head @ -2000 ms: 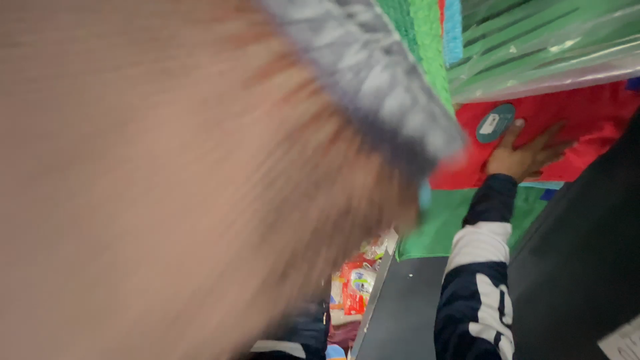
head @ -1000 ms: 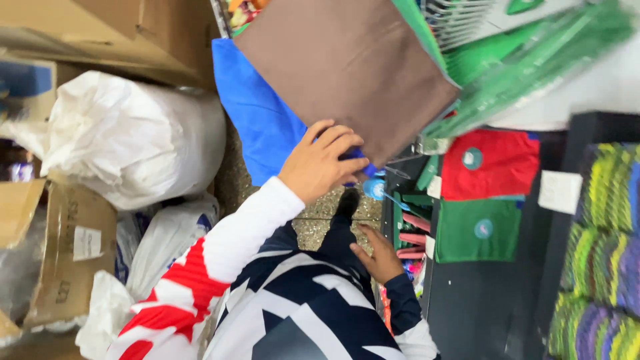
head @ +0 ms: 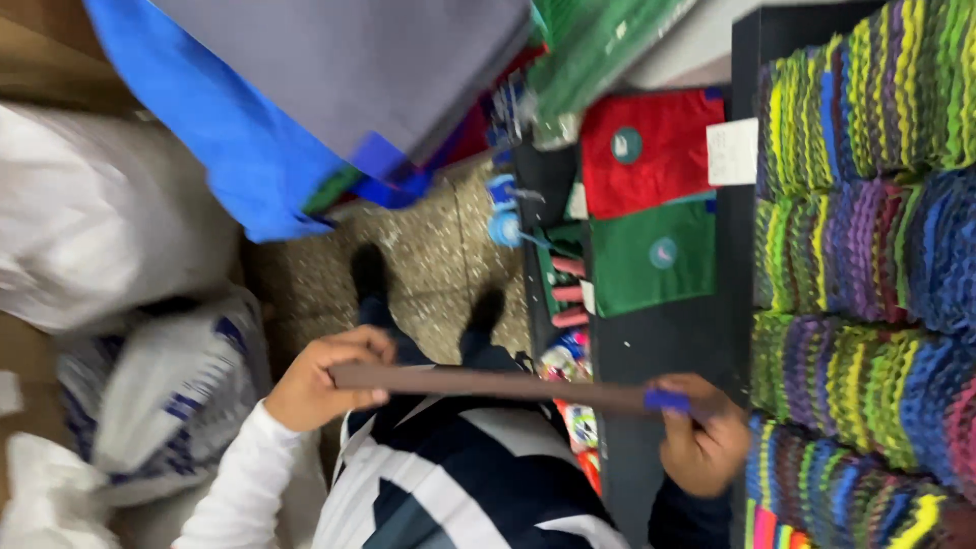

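A folded brown cloth (head: 496, 383) with a small blue tag is stretched between my two hands, seen nearly edge-on. My left hand (head: 328, 377) pinches its left end between thumb and fingers. Its right end, beside the tag, is gripped by my right hand (head: 701, 435). Above lies a pile with a grey cloth (head: 366, 69) on top and a blue cloth (head: 236, 130) hanging out beneath it. A red folded cloth (head: 652, 152) and a green folded cloth (head: 652, 263), each with a round sticker, lie on the black shelf surface at the right.
Stacks of multicoloured knitted cloths (head: 839, 252) fill the rack on the right. White sacks (head: 99, 213) and a printed plastic bag (head: 175, 389) stand at the left near cardboard boxes. Pink-handled items (head: 568, 293) sit beside the shelf. My feet are on the speckled floor (head: 427, 229).
A brown cloth lay on top of the pile a second ago; grey now shows there. Both hands have moved to hold a brown cloth in front of my body.
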